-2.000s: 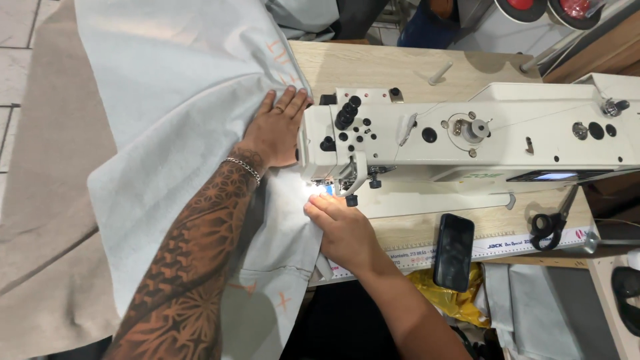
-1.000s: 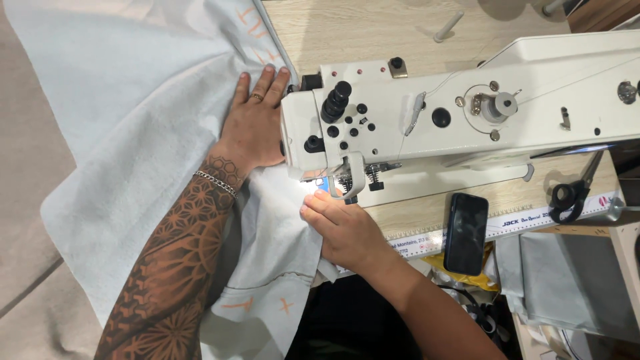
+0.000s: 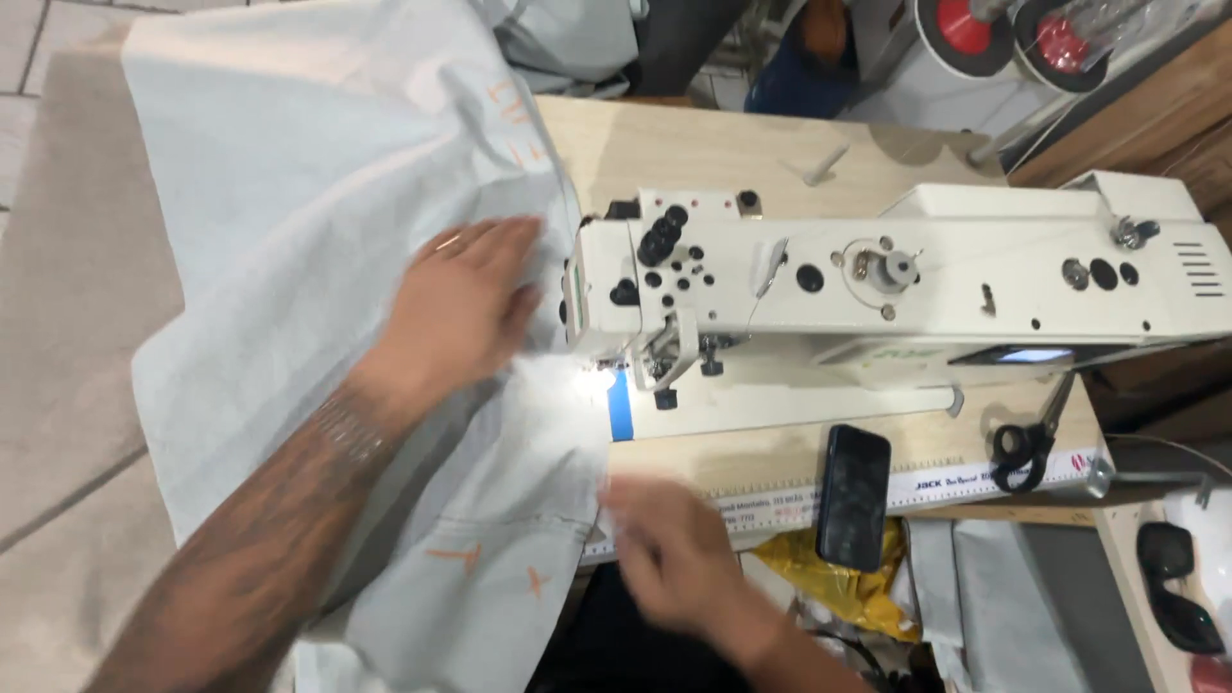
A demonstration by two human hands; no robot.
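Light blue-grey fabric point(image 3: 318, 279) with orange chalk marks lies under the needle end of a white industrial sewing machine point(image 3: 751, 269), its edge by a strip of blue tape point(image 3: 621, 406). On the fabric, left of the machine head, rests my left hand point(image 3: 467, 298), blurred, palm down, a ring on one finger. My right hand point(image 3: 669, 544), also blurred, is at the fabric's edge near the front of the table, below the lit needle area; whether its fingers pinch the cloth cannot be told. The needle itself is lost in the lamp's glare.
A black phone point(image 3: 854, 496) lies across the printed ruler strip point(image 3: 934, 479) at the table's front edge, with black scissors point(image 3: 1032, 443) to its right. Sunglasses point(image 3: 1176, 587) lie at lower right. A spool pin point(image 3: 826, 166) stands behind the machine. A yellow bag point(image 3: 847, 587) is below the table.
My right hand has moved away from the needle area, down along the fabric edge, uncovering the blue tape. My left hand has lifted or slid a little on the fabric. The view has shifted.
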